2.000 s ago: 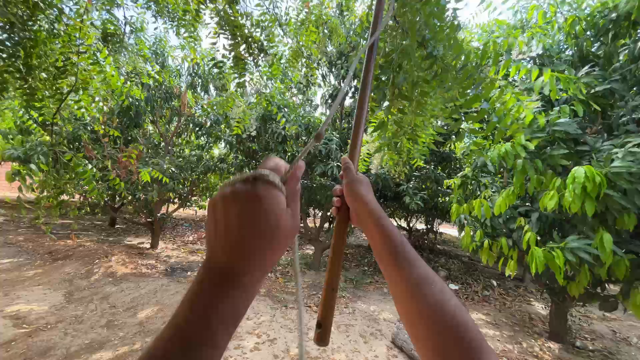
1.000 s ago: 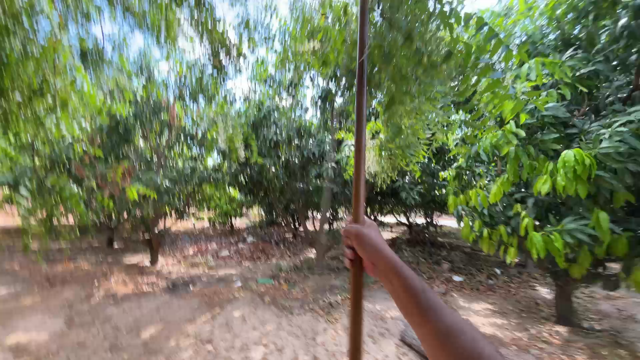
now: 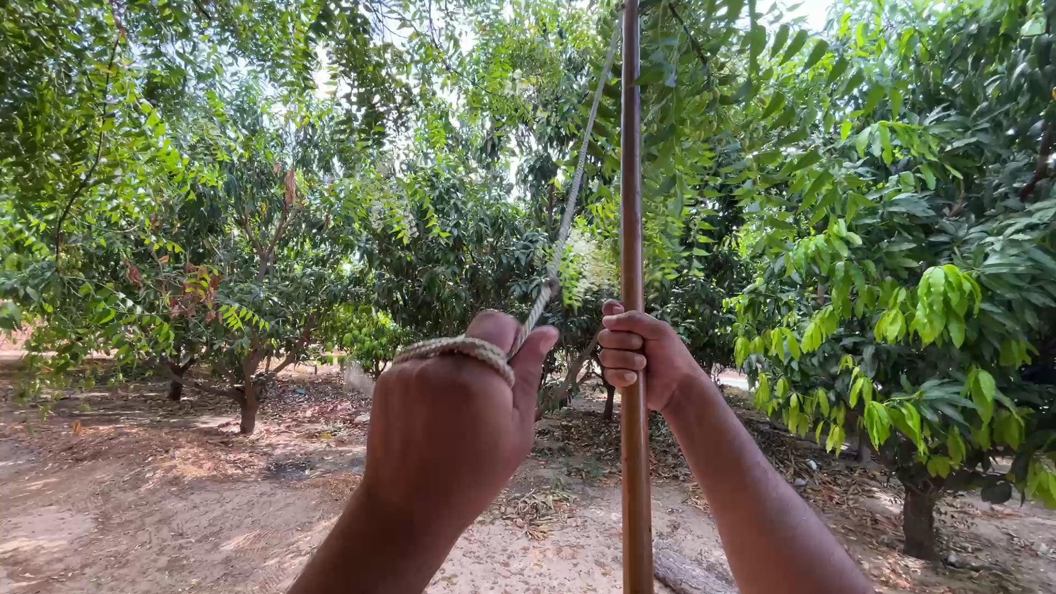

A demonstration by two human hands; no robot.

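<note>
My left hand (image 3: 454,412) is closed around a pale braided rope (image 3: 577,177), which wraps over its knuckles and runs taut up and to the right, toward the pole's upper part. Just right of it, my right hand (image 3: 648,355) grips a long brown pole (image 3: 631,198) that stands nearly upright. The pole's upper end lies beyond the top of the view and its lower end beyond the bottom.
Leafy branches (image 3: 759,99) hang around the upper pole. A tree with bright young leaves (image 3: 940,305) stands close at right, its trunk (image 3: 920,520) below. More trees stand behind. A log (image 3: 689,573) lies on the ground by the pole, among dry leaves (image 3: 532,507).
My left hand, out of view one second ago, is back with the rope around it. The pole, tilted two seconds ago, stands nearly upright. My right hand still holds it.
</note>
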